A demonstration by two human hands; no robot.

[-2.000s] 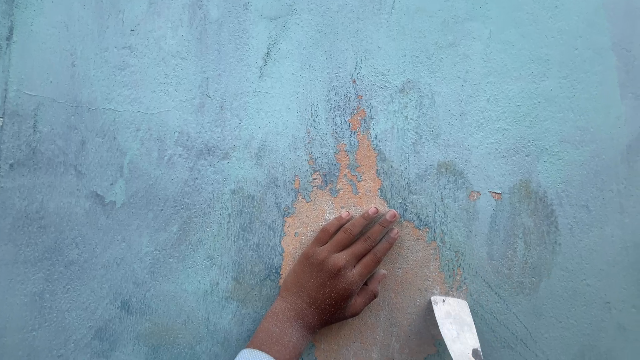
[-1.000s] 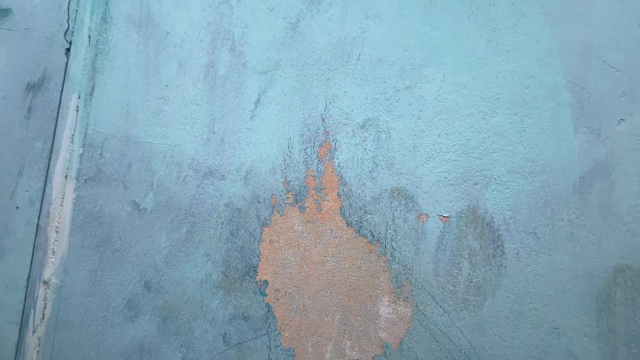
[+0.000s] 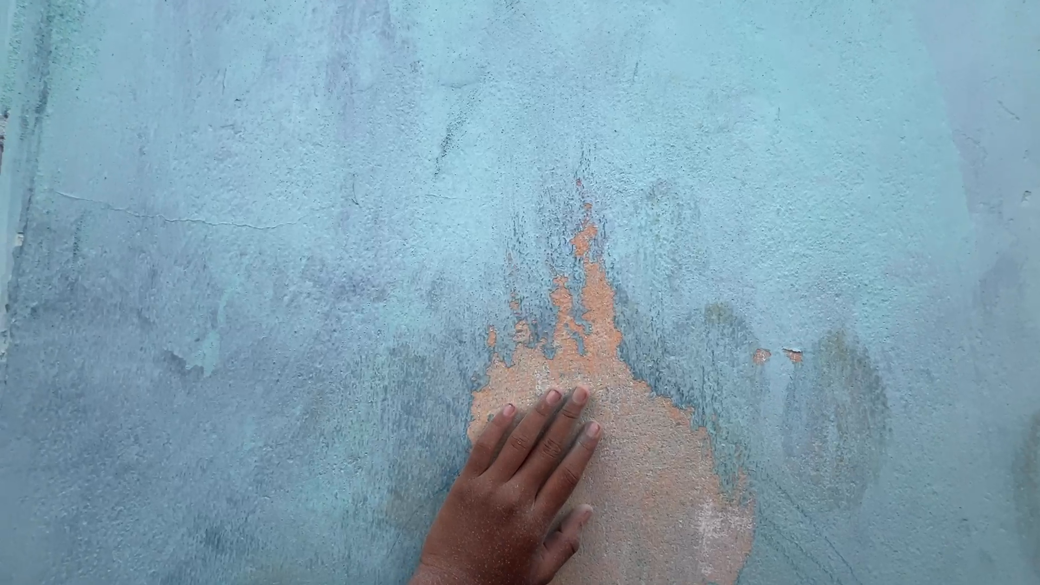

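My left hand (image 3: 520, 496) lies with its palm and fingers against a bare orange-brown patch (image 3: 658, 471) on the painted wall (image 3: 284, 341). Its fingers are straight and slightly spread, pointing up and to the right, and it holds nothing that shows. Fine pale dust covers the back of the hand. Around the patch the paint is blue-green, with a ragged edge and narrow bare streaks (image 3: 600, 305) rising above the fingertips. My right hand is out of view.
Right of the patch are two small chips (image 3: 792, 355) in the paint beside a dark smudge (image 3: 845, 414). A thin crack (image 3: 162, 218) runs across the upper left. A pale vertical strip (image 3: 10, 244) stands at the left edge.
My left hand, out of view one second ago, is back on the bare patch. The scraper blade seen at the lower right two seconds ago is no longer in view.
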